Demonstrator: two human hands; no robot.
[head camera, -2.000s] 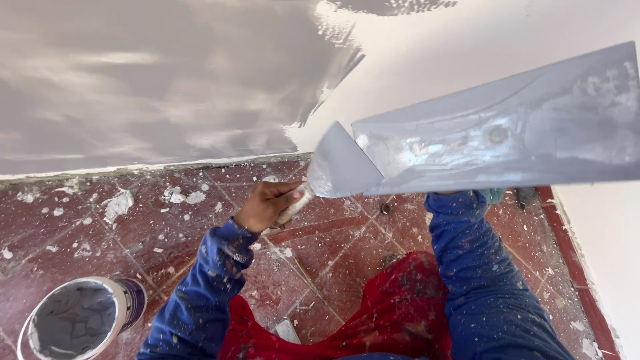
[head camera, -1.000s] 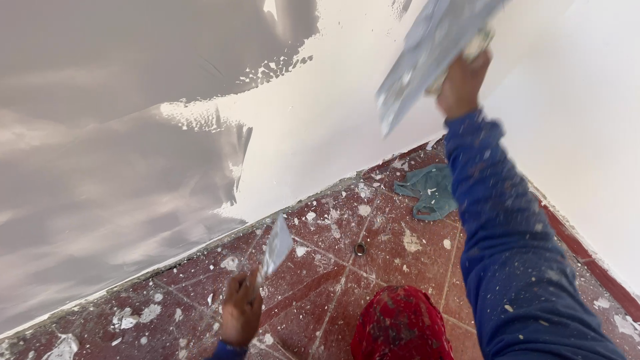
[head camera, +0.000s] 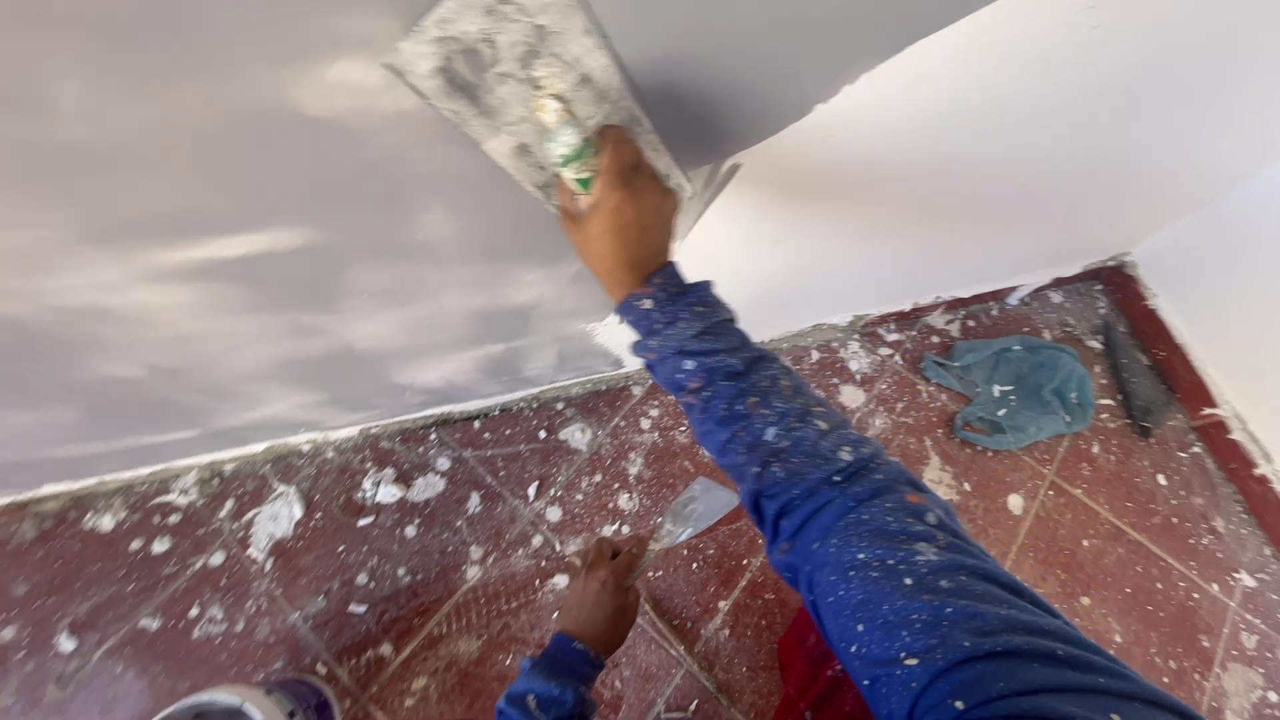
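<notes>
My right hand (head camera: 622, 215) grips the handle of a wide plastering trowel (head camera: 500, 75), whose blade lies against the wall over grey wet coating (head camera: 250, 250). White uncoated wall (head camera: 900, 180) shows to the right of the blade. Lower down, my left hand (head camera: 603, 592) holds a putty knife (head camera: 695, 510) by its handle, its blade pointing up and right, above the floor and beside my right sleeve. The blade carries a thin grey film.
A bucket (head camera: 250, 700) stands at the bottom left, partly cut off. A blue-green plastic bag (head camera: 1025, 390) and a dark flat strip (head camera: 1135, 375) lie near the right corner. Splattered red floor tiles (head camera: 400, 590) meet the wall along a rough edge.
My right hand has brought the trowel from the upper right onto the wall, further left. Grey coating now covers wall to the right that was white. Two seconds ago the putty knife touched the trowel blade.
</notes>
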